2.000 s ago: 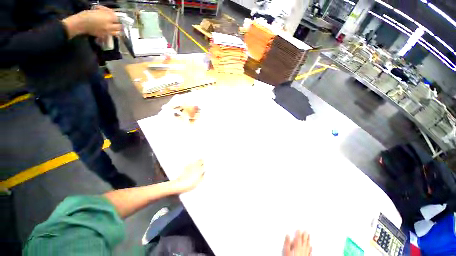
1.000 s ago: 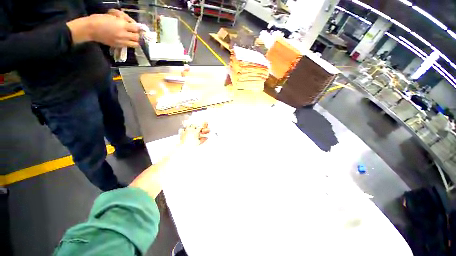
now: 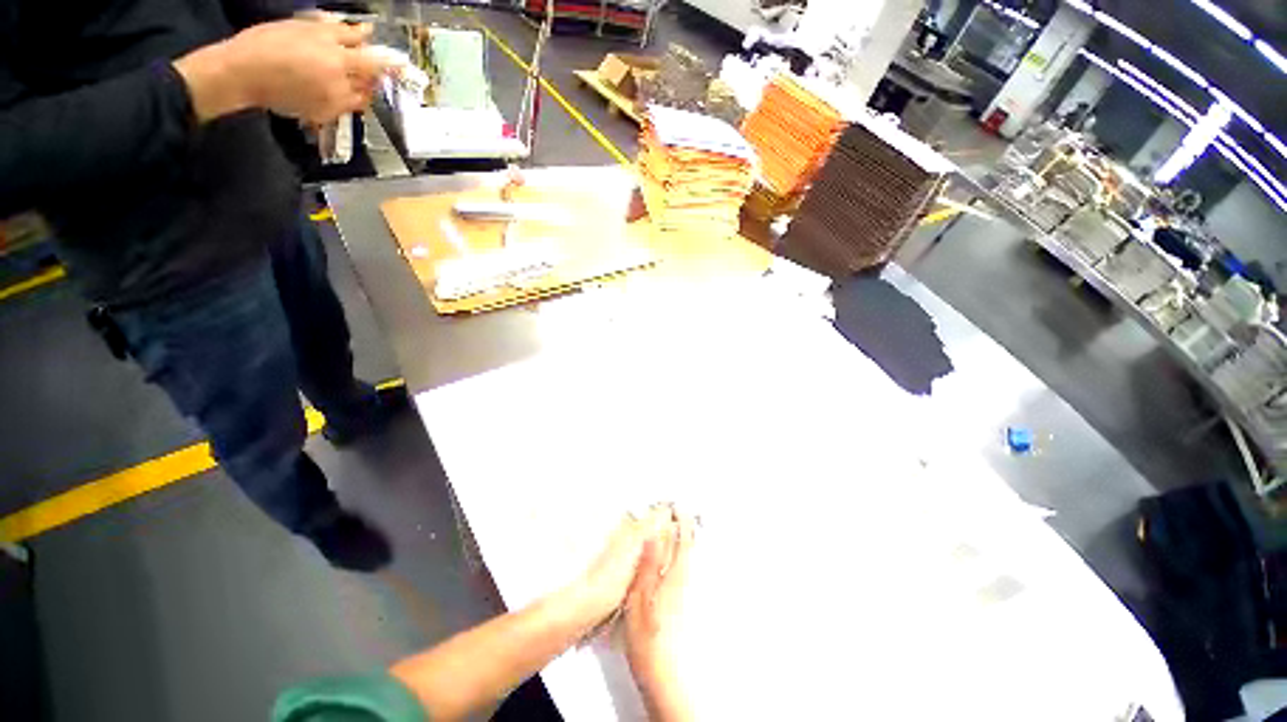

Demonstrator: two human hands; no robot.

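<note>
A large white sheet (image 3: 790,466) covers the table in front of me and is so bright that its details wash out. My left hand (image 3: 628,557) and my right hand (image 3: 661,571) are close together over the near left part of the sheet, fingertips meeting or nearly so. Whether a small thing is between the fingers is hidden by glare. A dark flat irregular piece (image 3: 892,332) lies at the sheet's far right side.
A person in dark clothes (image 3: 184,212) stands at the left. A brown board (image 3: 424,240), an orange and white stack (image 3: 695,176), an orange stack (image 3: 793,134) and a brown stack (image 3: 861,198) are at the far end. A blue object (image 3: 1019,440) and a black heap (image 3: 1207,564) are at the right.
My left hand has come back from the small brown pieces near the far left edge, which no longer show. My right hand is back in view beside it.
</note>
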